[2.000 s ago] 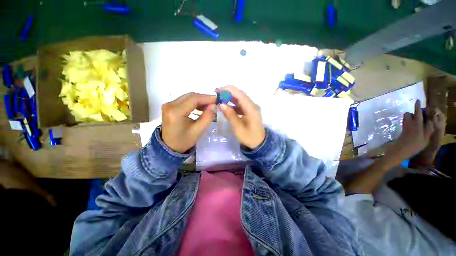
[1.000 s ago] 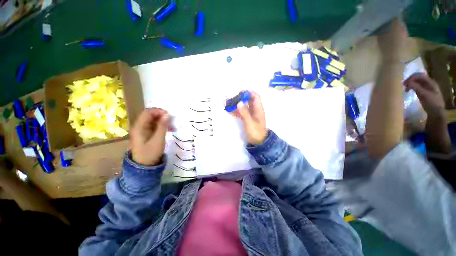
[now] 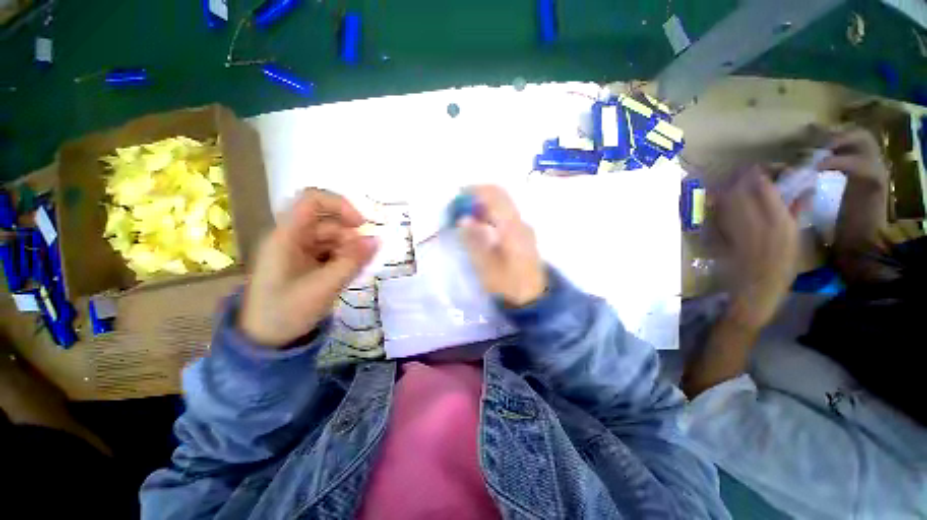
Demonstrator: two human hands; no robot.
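Observation:
My right hand (image 3: pixel 503 249) is blurred and holds a blue pack (image 3: pixel 462 208), its dark bluish end showing at the fingertips. A short thin line shows just left of these fingers. My left hand (image 3: pixel 310 259) is left of it, apart, with thumb and fingers close together. A small pale spot shows at its fingertips; I cannot tell whether it is a held piece. Thin dark leaded parts (image 3: pixel 356 307) lie in a column under and beside my left hand. A glossy whitish backing sheet (image 3: pixel 442 310) lies near my body.
A cardboard box (image 3: pixel 244 183) of yellow pieces (image 3: pixel 168 208) stands at left, with blue packs (image 3: pixel 36 259) beyond it. A blue and yellow heap (image 3: pixel 635 132) lies on the white work sheet (image 3: pixel 610 244). Blue packs lie on the green surface (image 3: pixel 427 51). Another person's hands (image 3: pixel 757 239) are at right.
My hands were together around the pack, then parted, uncovering the leaded parts. Since then my left hand has moved towards the column's upper part. The other person's arm has drawn back from the green surface.

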